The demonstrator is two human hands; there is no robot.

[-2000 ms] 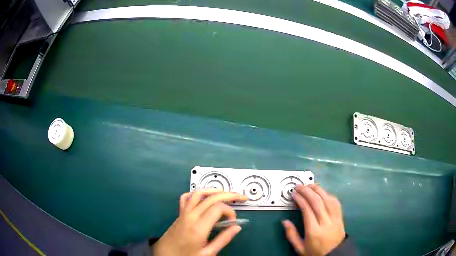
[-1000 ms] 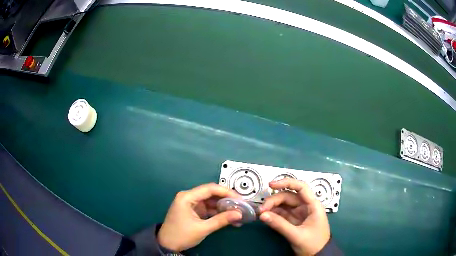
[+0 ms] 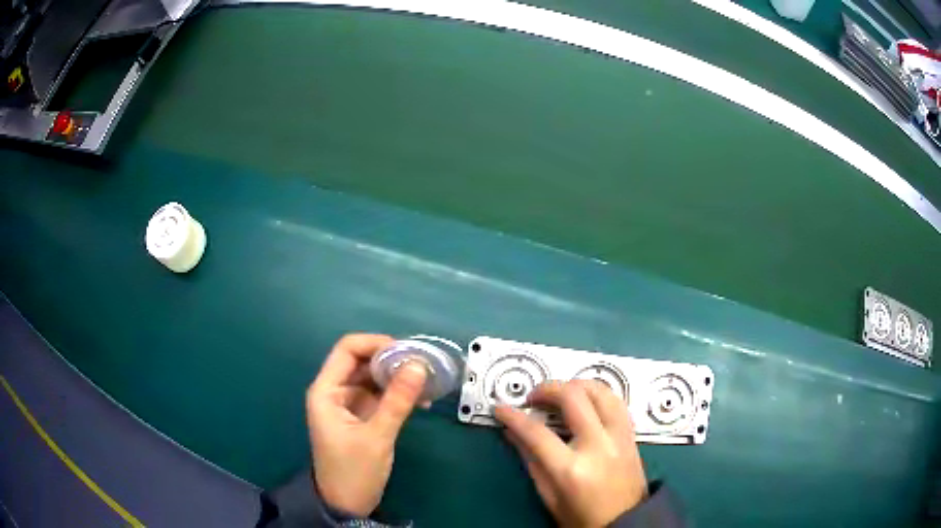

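Observation:
A silver fixture plate with three ringed round wells lies on the green bench in front of me. My left hand holds a clear and silver round disc between thumb and fingers, beside the plate's left end. My right hand is over the plate between the left and middle wells, its thumb and fingertips close together at the left well's lower edge. Whether the right fingers hold something small cannot be seen. They partly cover the middle well.
A white round pot stands on the bench at left. Another fixture plate lies on the belt at far right. A machine frame with a red button is at upper left. A stack of flat plates and a red-and-white bundle are at upper right.
My left hand has moved left with the disc, away from my right hand. My right hand has moved left and down onto the plate near the left well. The far plate has shifted right.

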